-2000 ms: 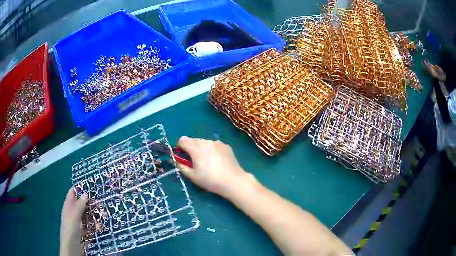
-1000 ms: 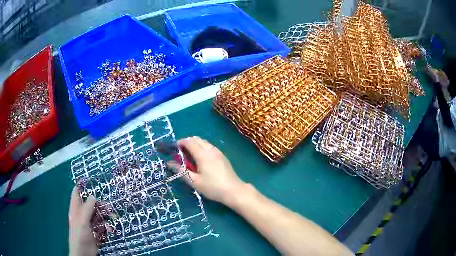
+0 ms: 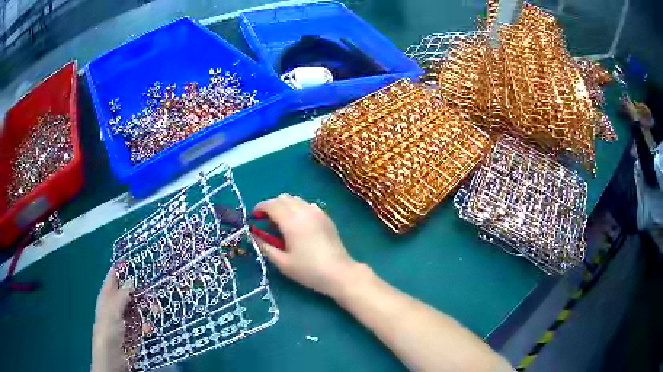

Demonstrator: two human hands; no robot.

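A silver sprue frame [image 3: 196, 280] is tilted above the green mat at the lower left. My left hand [image 3: 113, 320] holds its left edge, and the fingers are partly hidden behind the grid. My right hand [image 3: 305, 240] holds red-handled nippers [image 3: 267, 237]. Their dark jaws are at the frame's upper right part, beside the crossing bar. Small coppery parts show behind the grid near the jaws. A tiny loose piece [image 3: 312, 338] lies on the mat right of the frame.
A red bin [image 3: 43, 200] and a blue bin [image 3: 207, 145] hold loose parts. Another blue bin [image 3: 363, 81] holds a dark item and white object. Gold frames [image 3: 400, 152] and silver frames [image 3: 527, 203] are stacked right. A person's hand [image 3: 640, 112] shows far right.
The silver frame has shifted and changed tilt in my left hand. My right hand and the nippers stay near its upper right part, moving slightly.
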